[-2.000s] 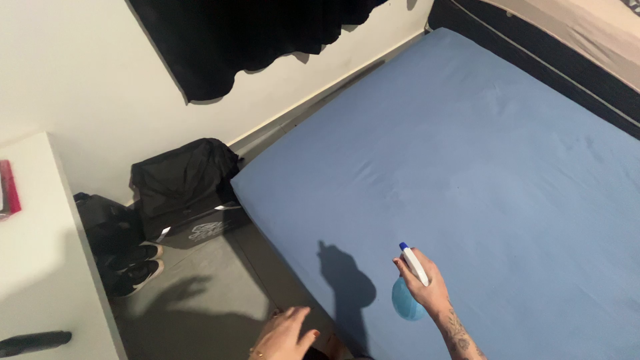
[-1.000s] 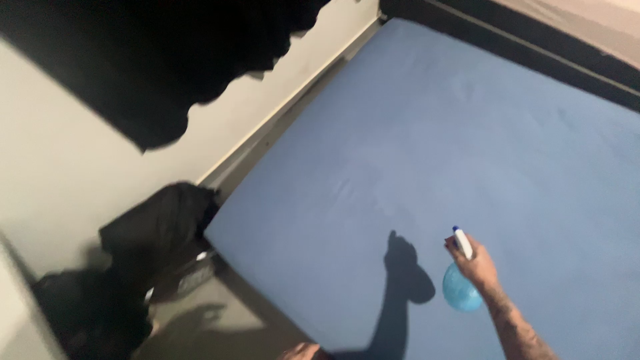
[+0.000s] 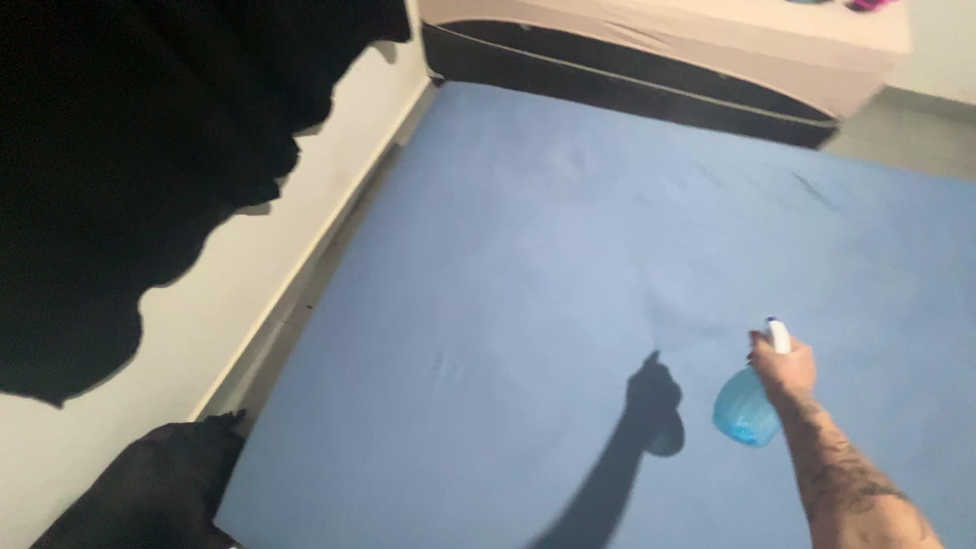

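My right hand grips a spray bottle by its neck at the right of the head view. The bottle is translucent blue with a white spray head and a blue nozzle tip, and it points toward the far side. Below it lies a mattress with a blue fitted sheet, lightly creased, on which the shadow of my arm and the bottle falls. The bottle appears held above the sheet. Whether a finger presses the trigger is hard to tell. My left hand is out of view.
A black curtain hangs at the upper left beside the pale wall. Black cloth lies at the lower left corner. Beyond the mattress stands another bed with a dark base and a beige cover. Floor shows at the upper right.
The view has swung toward the far bed. My left hand, seen low in the earlier frames, has left the view. My right hand still holds the bottle.
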